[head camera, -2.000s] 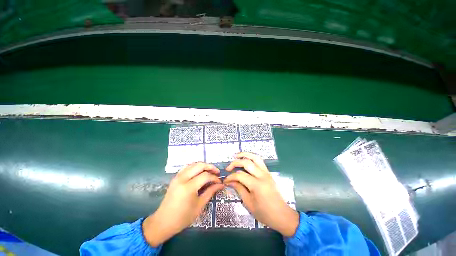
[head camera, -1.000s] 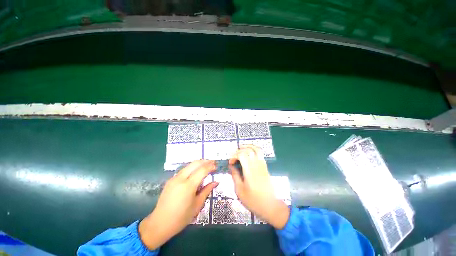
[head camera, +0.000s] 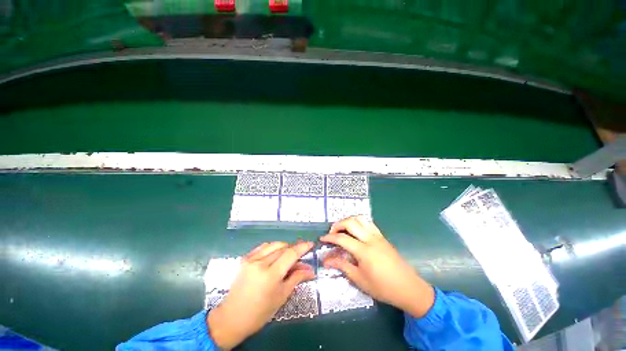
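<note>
A six-block patterned sheet (head camera: 344, 293) lies on the dark green bench, partly under both hands. My left hand (head camera: 264, 288) rests over its middle left, thumb and fingertips near the sheet's far edge. My right hand (head camera: 374, 260) is over its right part, fingers bent close to the left fingertips. Whether a small piece is between the fingertips cannot be told. A second six-block sheet (head camera: 281, 197) lies flat just beyond the hands, against the white strip.
Fanned, overlapping patterned sheets (head camera: 504, 257) lie slanted at the right. A worn white strip (head camera: 206, 163) borders the bench, with a lower green surface (head camera: 274, 130) beyond. Two red items (head camera: 279, 6) show at the top. Blue sleeves cover my wrists.
The near sheet has shifted left under the hands, showing more at its left end and a gap to the far sheet. The fingertips have moved slightly nearer me. The camera view has tilted slightly.
</note>
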